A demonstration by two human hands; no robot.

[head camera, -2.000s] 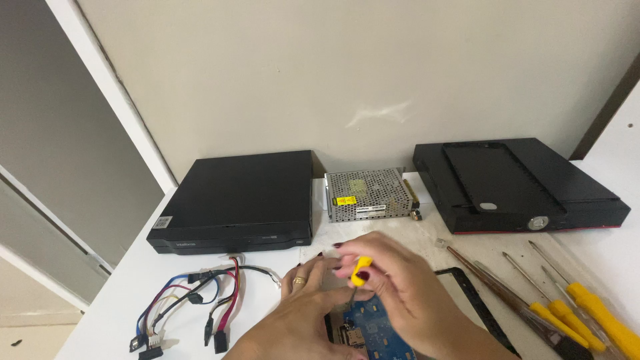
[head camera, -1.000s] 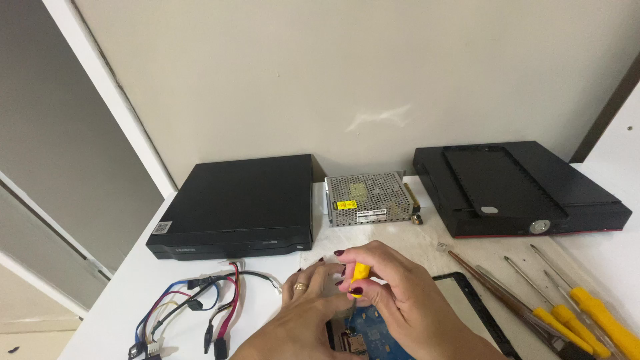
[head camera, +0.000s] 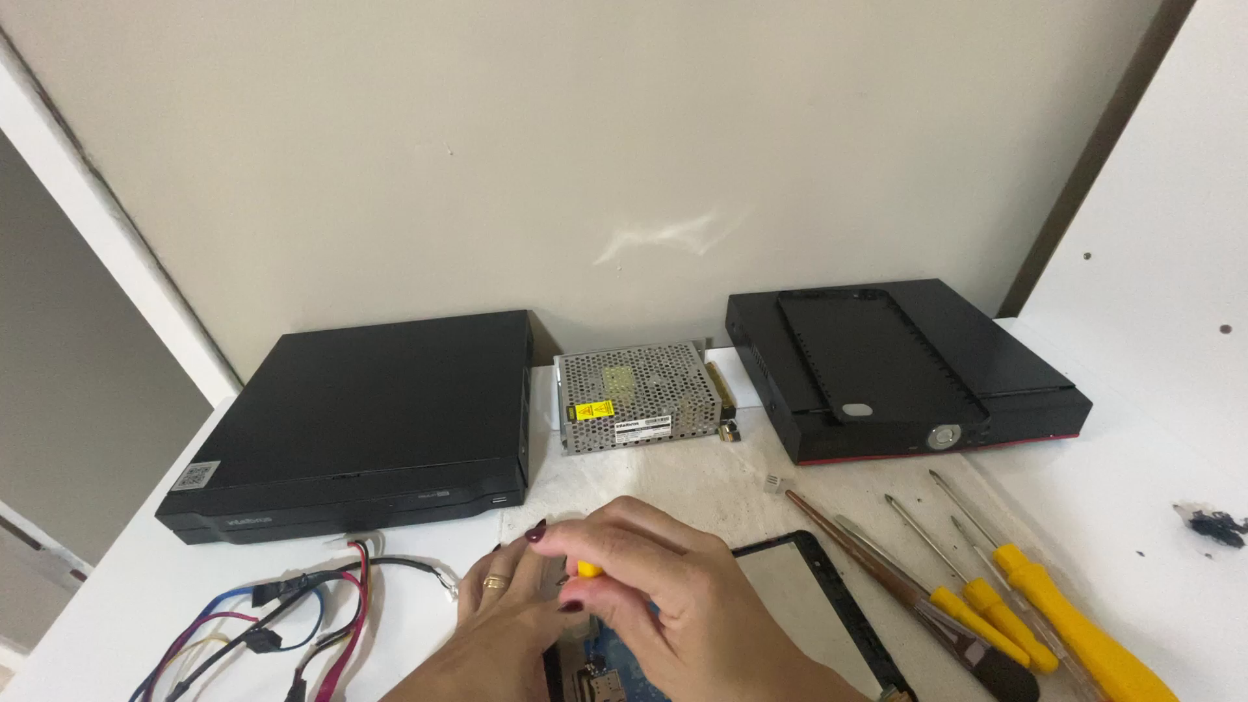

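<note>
My right hand [head camera: 673,595] grips a small yellow-handled tool [head camera: 588,568], likely a screwdriver, between thumb and fingers; its tip is hidden. Below that hand lies a blue circuit board [head camera: 624,651] with a metal card slot [head camera: 600,685], set in a dark frame and partly covered by both hands. My left hand [head camera: 512,614], with a ring on one finger, rests flat along the board's left side and upper edge. Right beside my right hand is a black-framed panel [head camera: 804,604] with a pale inner face.
Behind stand a black recorder box [head camera: 370,409], a perforated metal power supply [head camera: 639,390] and another black box [head camera: 1004,341] bearing a black plastic shell [head camera: 868,356]. Loose cables [head camera: 361,604] lie left. Yellow-handled screwdrivers [head camera: 1072,614] and a brush [head camera: 985,663] lie right; black debris [head camera: 1214,526] is farther right.
My right hand has tipped over the yellow handle, which now shows only a small part between the fingers. My left hand stays at the board.
</note>
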